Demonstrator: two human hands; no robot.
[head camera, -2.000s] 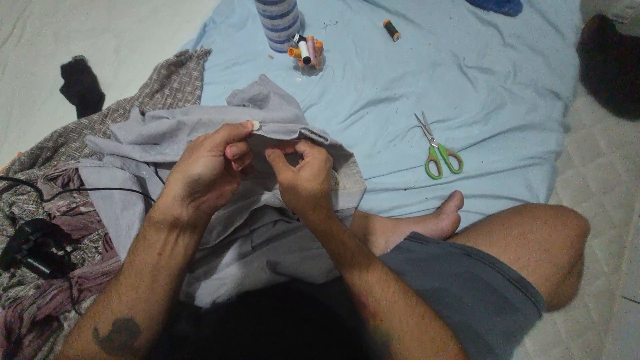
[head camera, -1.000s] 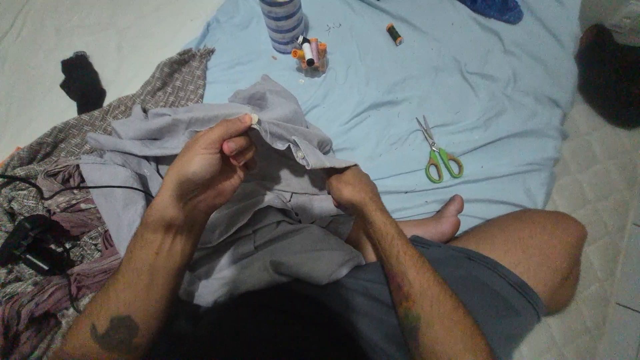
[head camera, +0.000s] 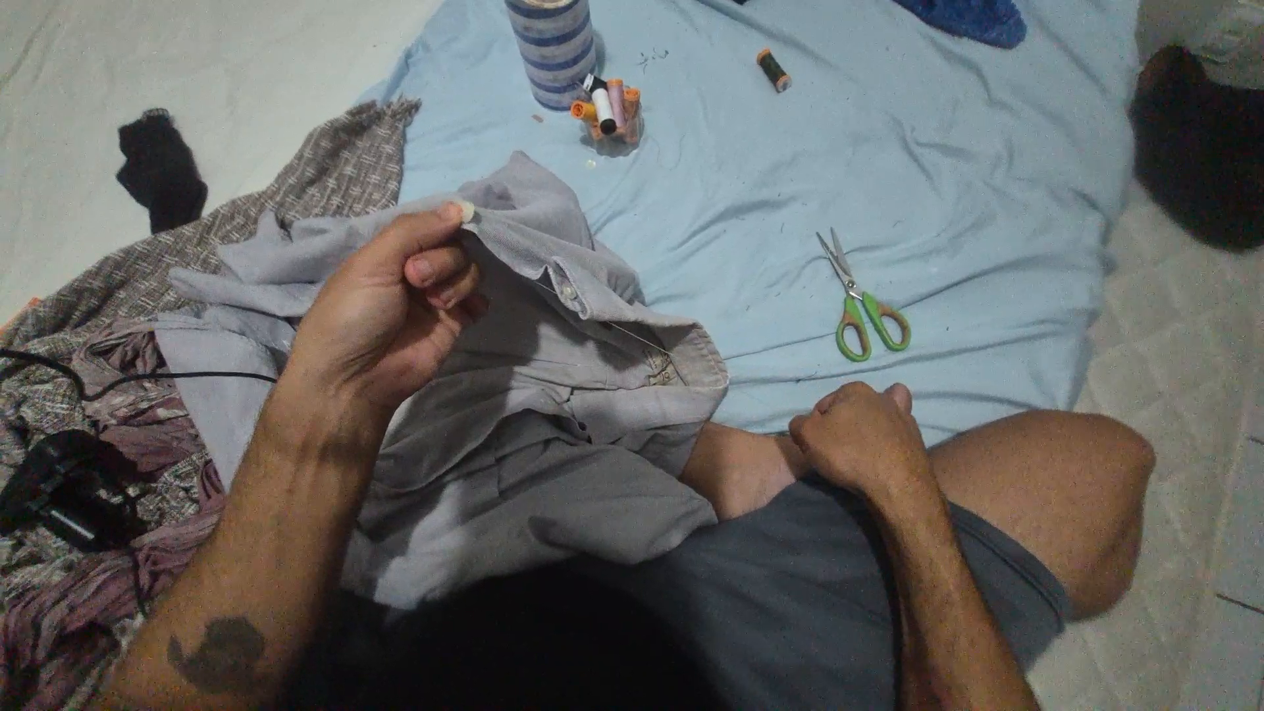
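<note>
My left hand pinches a small pale button and the edge of a grey cloth garment between thumb and forefinger. A thin thread runs taut over the garment from near the button toward the lower right. My right hand is a closed fist to the right of the garment, above my lap; a needle in it cannot be made out. Another small button shows on the garment's folded strip. Scissors with green handles lie slightly open above my right hand.
Thread spools in a small clear container stand beside a blue-striped cylinder. A dark thread spool lies on the light blue sheet. A black sock-like cloth, a patterned cloth and a black cable are at the left.
My right hand has moved from beside my left hand out to the right, away from the garment. My left hand has kept its pinch at the button in nearly the same place.
</note>
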